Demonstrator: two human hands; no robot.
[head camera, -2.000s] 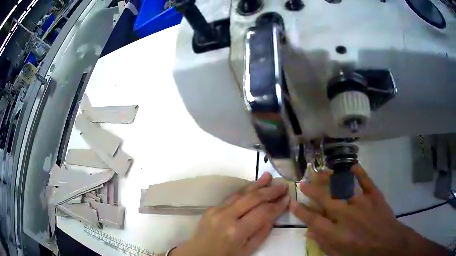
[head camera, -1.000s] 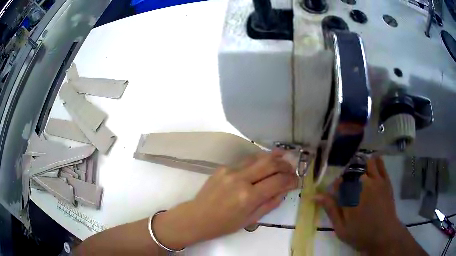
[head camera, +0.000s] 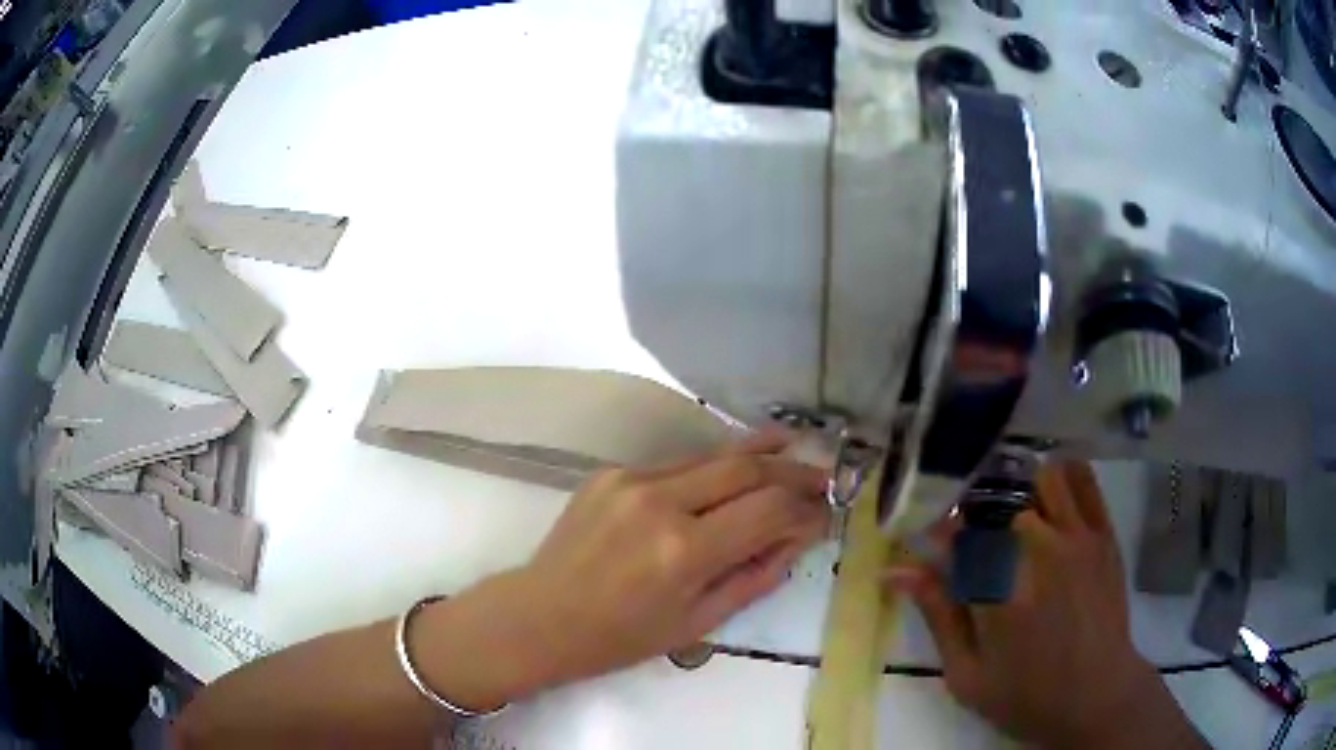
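Observation:
A beige-grey fabric strip (head camera: 542, 410) lies folded on the white table and runs right to the machine's foot. My left hand (head camera: 689, 535), with a bangle at the wrist, holds its right end beside the foot. My right hand (head camera: 1026, 601) is right of the needle, partly behind the machine parts; its thumb and fingers point toward the foot, and I cannot tell what it grips. A yellow strip (head camera: 847, 645) runs from the foot toward me between the hands. The sewing machine (head camera: 733, 249) hides the fabric at the needle.
Short beige strips (head camera: 205, 506) are heaped at the left table edge. Grey pieces (head camera: 1223, 528) lie at the right behind the machine, with small snips (head camera: 1269, 668) on a dark cord nearby. A blue bin edge (head camera: 352, 18) shows at the top left. A printed ruler (head camera: 191, 615) is at the front left.
The view has shifted, so the machine head sits further right than two seconds ago. The hands were close together at the foot; now they are apart, with more of the yellow strip showing between them.

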